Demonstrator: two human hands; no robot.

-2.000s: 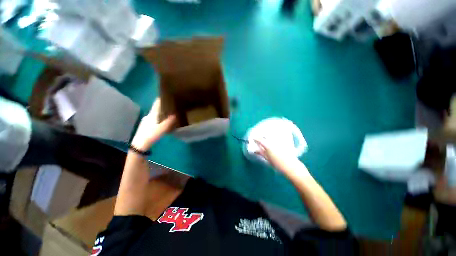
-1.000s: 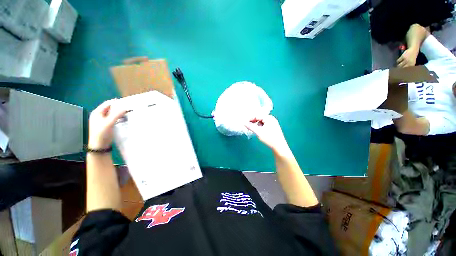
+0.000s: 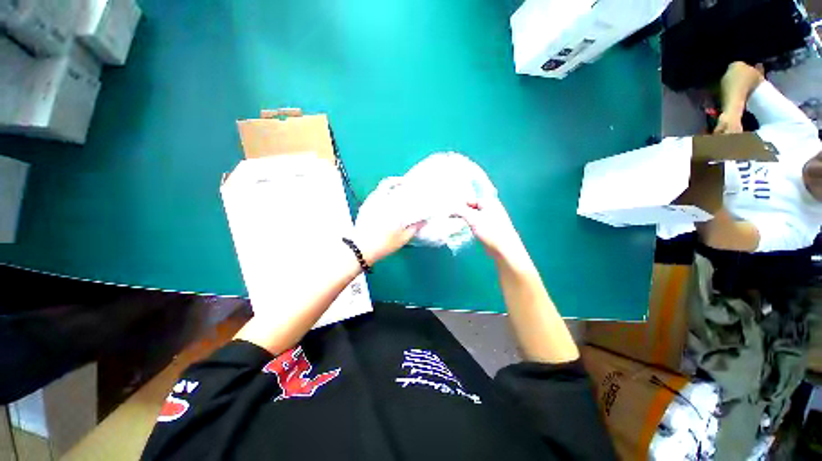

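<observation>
A wrapped appliance (image 3: 443, 185), a rounded white and clear bundle, lies on the green table in front of me. My left hand (image 3: 392, 240) grips its near left side and my right hand (image 3: 478, 221) grips its near right side. A white retail box (image 3: 284, 221) lies on its side to the left, its brown top flap (image 3: 287, 137) open and pointing away from me. My left forearm crosses over the box. A thin black power cord (image 3: 343, 171) runs beside the box's right edge; its plug is not visible.
White-grey boxes (image 3: 45, 90) are stacked at the far left. Closed white boxes (image 3: 577, 34) stand at the far right. A co-worker (image 3: 766, 185) at the right is at an open white box (image 3: 635, 185). Brown cartons (image 3: 622, 396) and olive cloth (image 3: 744, 342) are below the table's right edge.
My left hand has left the retail box and moved right onto the bundle. The box now lies a little further right, nearly beside the bundle. The cord is now mostly hidden.
</observation>
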